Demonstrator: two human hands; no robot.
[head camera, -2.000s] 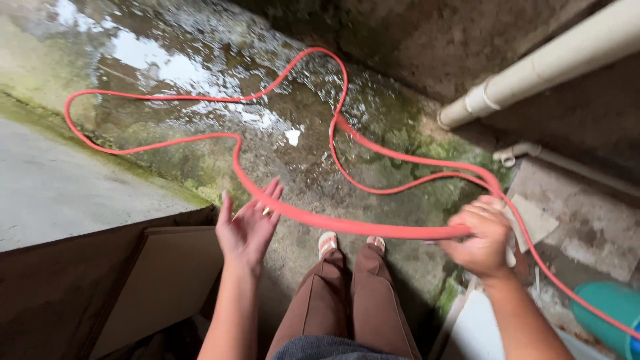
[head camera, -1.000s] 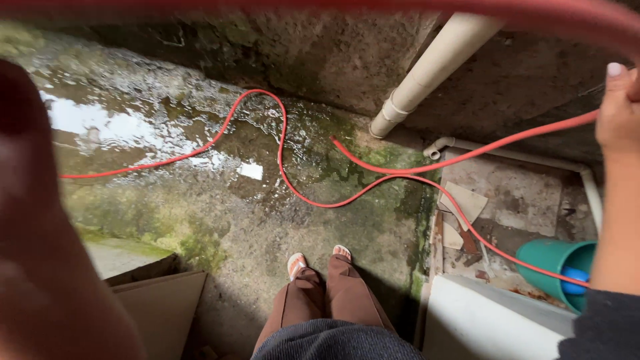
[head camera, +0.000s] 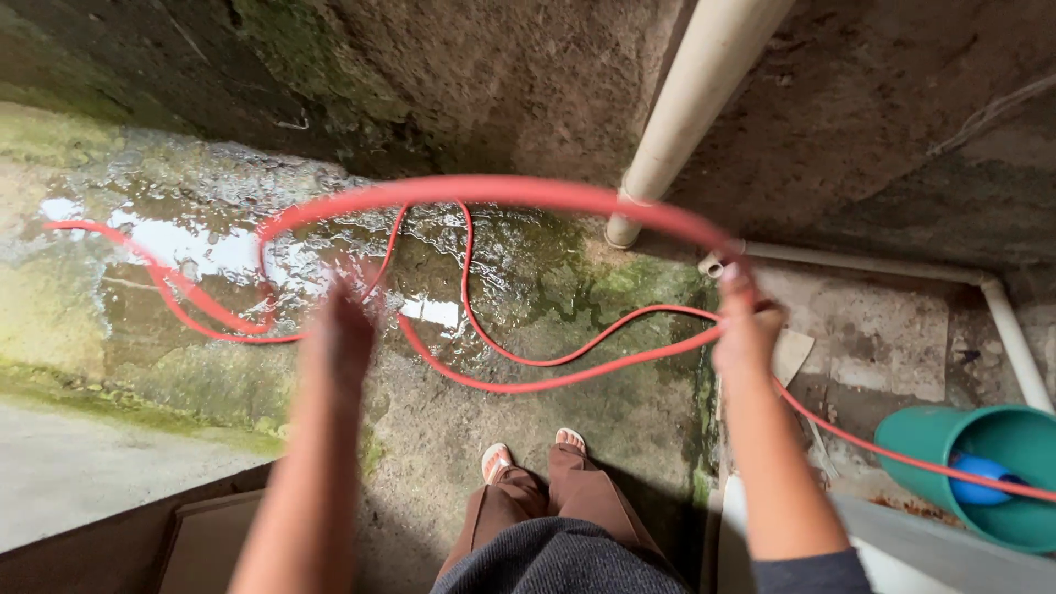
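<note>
A red hose arches in the air between my two raised arms, blurred by motion. My right hand is closed around it at the right end of the arch, and a second length hangs from that hand in a low curve. My left hand is a blur below the arch's left side; whether it touches the hose does not show. More of the hose lies in loose curves on the wet, mossy concrete floor and runs right, over a green bucket.
The green bucket with a blue object inside stands at the right. A thick plastic pipe runs along the wall, with a thinner pipe beside it. A pale slab edges the lower left.
The near hose length, across the top of the view a second ago, now arches lower, over the floor. Both hands have moved farther from the camera since then. My right hand keeps its hold.
</note>
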